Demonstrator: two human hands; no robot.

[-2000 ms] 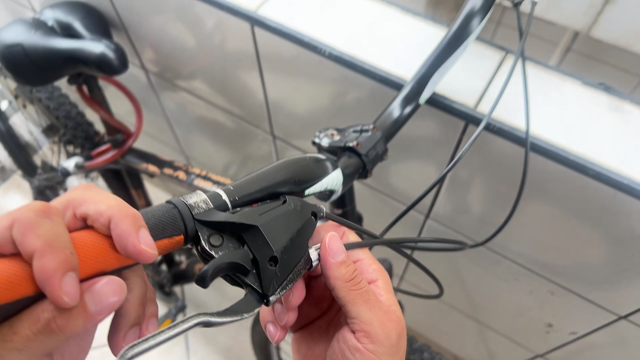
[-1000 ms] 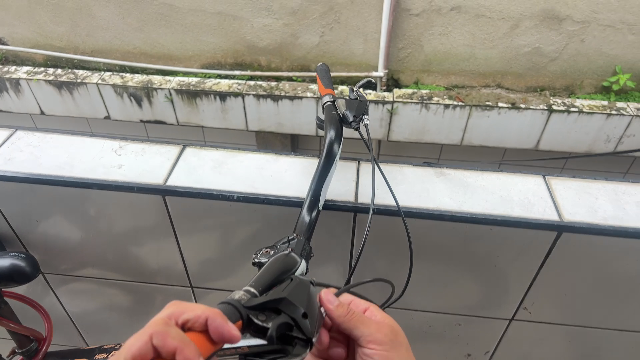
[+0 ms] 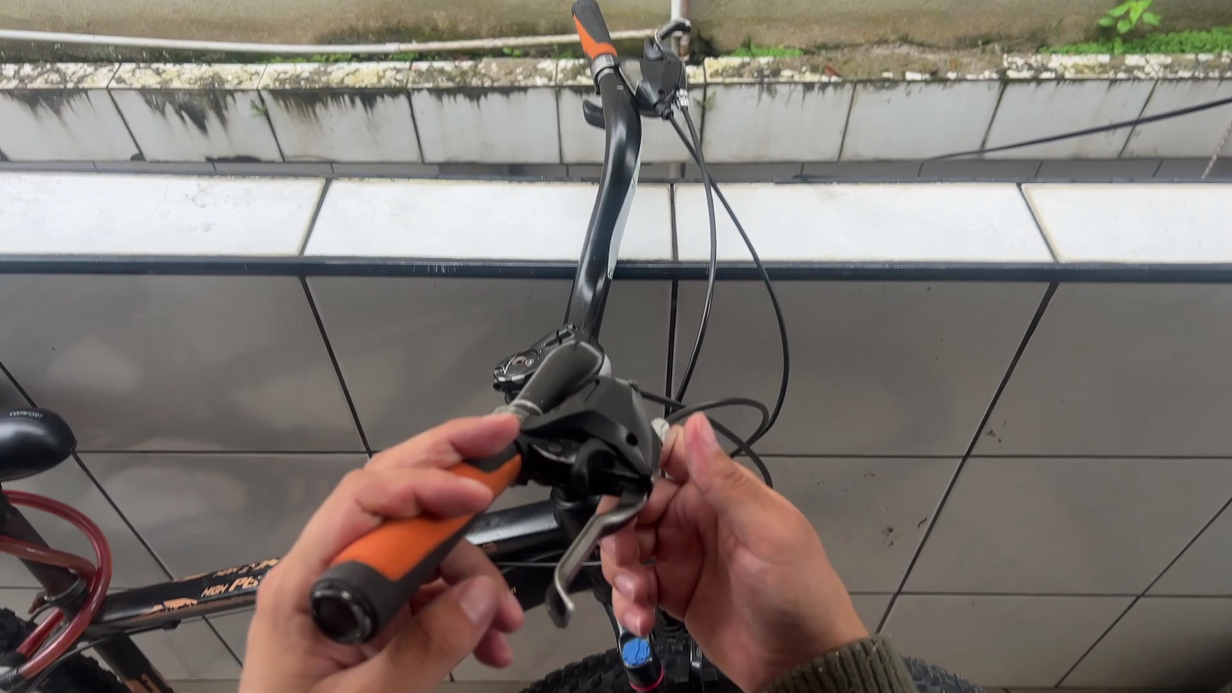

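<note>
My left hand (image 3: 404,568) is wrapped around the orange and black rubber handlebar grip (image 3: 409,544) at the near end of a bicycle handlebar (image 3: 608,207). Just beyond it sits a black brake and shifter housing (image 3: 597,428), its metal brake lever (image 3: 592,549) angled down. My right hand (image 3: 722,539) pinches the small cable barrel adjuster (image 3: 661,428) on the right side of that housing between thumb and forefinger; the other fingers curl beneath. Black cables (image 3: 741,404) loop from there. The far grip (image 3: 594,34) and far brake lever unit (image 3: 661,77) are at the top.
Under the handlebar are the stem clamp (image 3: 529,366), the frame (image 3: 183,597) and the front tyre (image 3: 597,674). A black saddle (image 3: 34,443) and a red cable lock (image 3: 91,568) are at the left. Behind runs a tiled wall with a white ledge (image 3: 500,221).
The view has swung from a close side look to one facing the wall, with the far handlebar end in sight. Both hands stay at the grip and the lever housing.
</note>
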